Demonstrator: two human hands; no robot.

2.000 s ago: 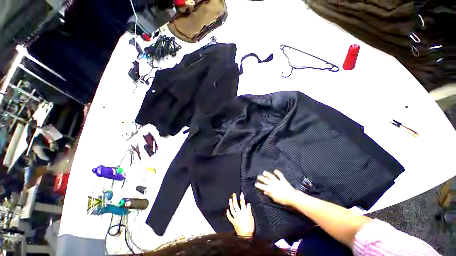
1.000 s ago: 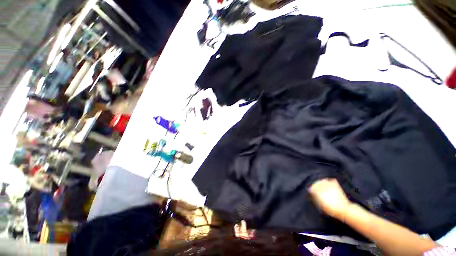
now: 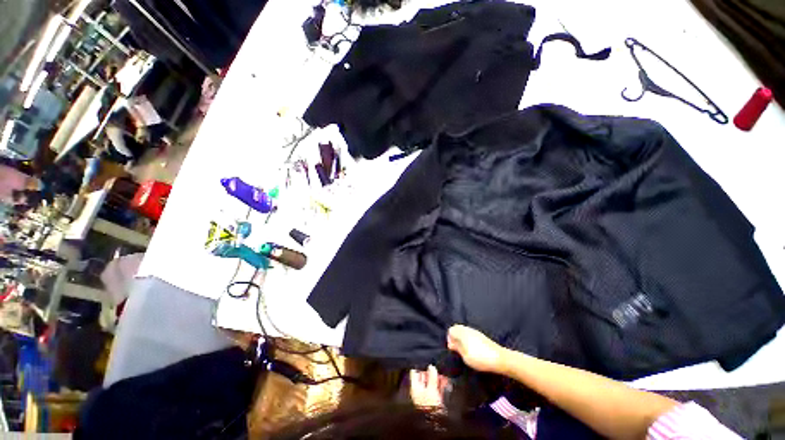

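Observation:
A black jacket (image 3: 551, 249) lies spread open on the white table, its finely patterned lining showing and a pale label patch at the lower right. My right hand (image 3: 472, 348) is closed on the jacket's near edge. My left hand (image 3: 427, 386) is at the same edge just to the left, partly cut off by dark hair at the bottom; its fingertips are at the cloth, but its grip is hidden.
A second black garment (image 3: 430, 77) lies behind. A dark strap (image 3: 575, 46), black hanger (image 3: 671, 86) and red thread cone (image 3: 753, 109) lie at the far right. A purple bottle (image 3: 247, 195), spools (image 3: 284, 256) and cords are at the left. A dark cloth (image 3: 172, 400) hangs lower left.
My right hand has moved from lying on the lining down to the jacket's near edge and closed there. The near part of the jacket has shifted. The view has turned left.

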